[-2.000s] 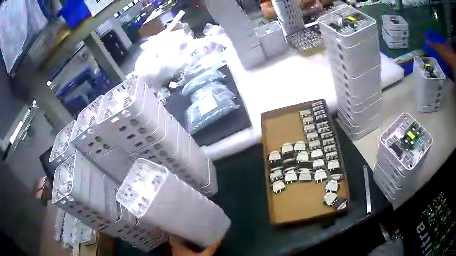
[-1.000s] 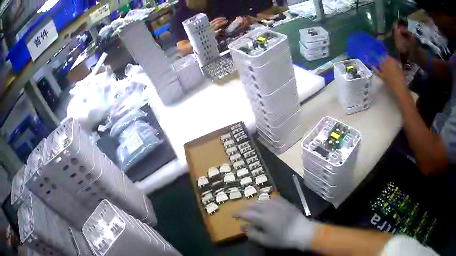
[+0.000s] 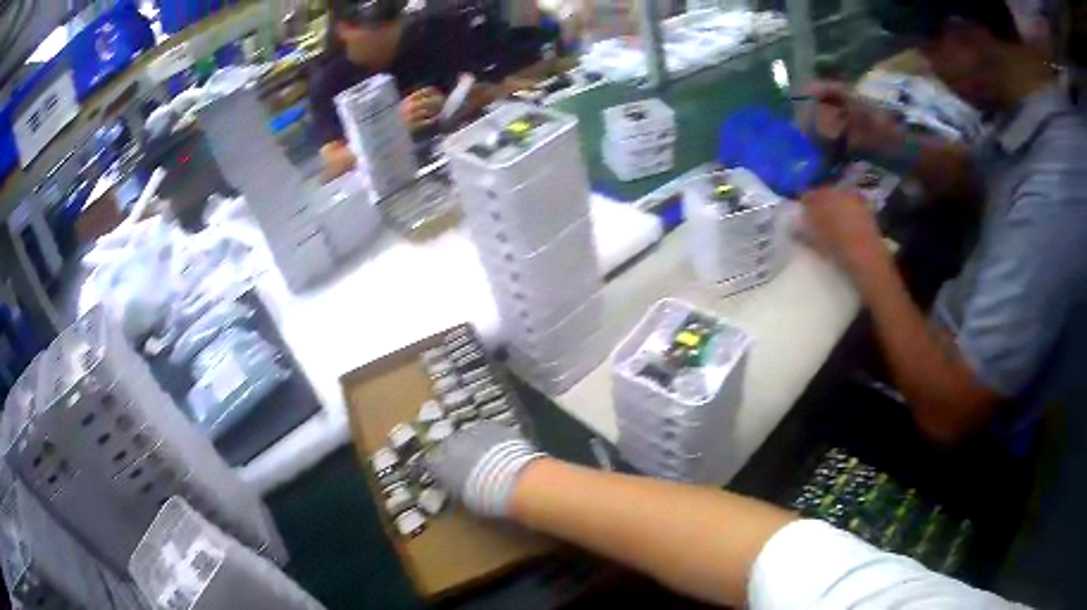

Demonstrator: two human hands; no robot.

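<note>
My right hand (image 3: 480, 468), in a grey-white glove with a striped cuff, is over the shallow cardboard tray (image 3: 448, 570). Its fingertips are at the small white-and-black modules (image 3: 411, 521); blur and the back of the hand hide whether it holds one. My left hand is not in view. A stack of white housings (image 3: 677, 411) with a green board and yellow block on top stands right of the tray, partly behind my forearm. Empty white housing stacks (image 3: 131, 441) lean at the left, with another housing stack (image 3: 197, 570) at the lower left edge.
A tall filled housing stack (image 3: 530, 250) stands behind the tray, a shorter one (image 3: 733, 238) further right. Bagged parts (image 3: 227, 375) lie in a black tray at left. Rows of boards (image 3: 882, 506) are low at right. Two people sit beyond the bench, one near a blue bin (image 3: 769, 151).
The view has swung right, so things sit further left. My right hand has come in and moved from the tray's near edge onto the modules. My left hand has left the picture.
</note>
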